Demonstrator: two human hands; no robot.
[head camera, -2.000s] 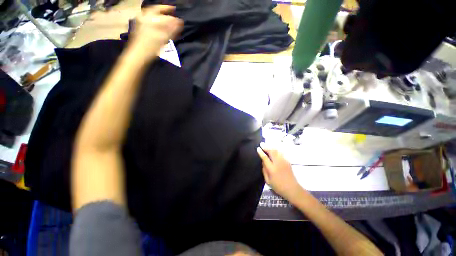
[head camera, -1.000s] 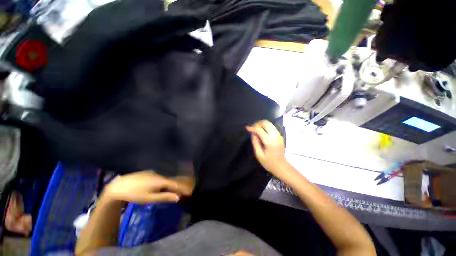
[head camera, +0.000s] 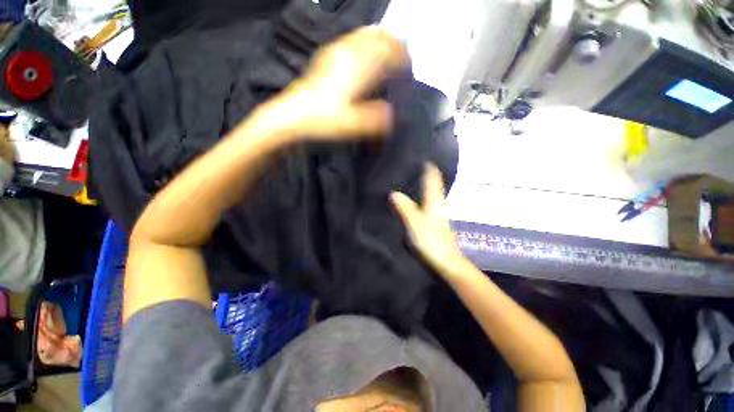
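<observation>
The black garment body (head camera: 314, 209) lies bunched over the left and middle of the table and hangs over the front edge. My left hand (head camera: 350, 84) is blurred over its upper part, fingers bent; its grip cannot be told. My right hand (head camera: 426, 213) rests on the cloth's right side, thumb and fingers apart. The sewing machine (head camera: 515, 56) stands at the upper right, with its presser foot and needle area (head camera: 499, 105) just right of the cloth. Its display (head camera: 698, 95) is lit blue.
Snips (head camera: 641, 201) lie right of the machine, beside a small cardboard box (head camera: 688, 213). A dark measuring scale (head camera: 579, 253) runs along the front edge. A blue basket (head camera: 261, 322) is below the table. A black device with a red disc (head camera: 29, 75) is at the far left.
My left hand has moved from the lower edge up and right over the cloth. The garment has shifted and lies more bunched. The view has tilted lower. My right hand's fingers have spread.
</observation>
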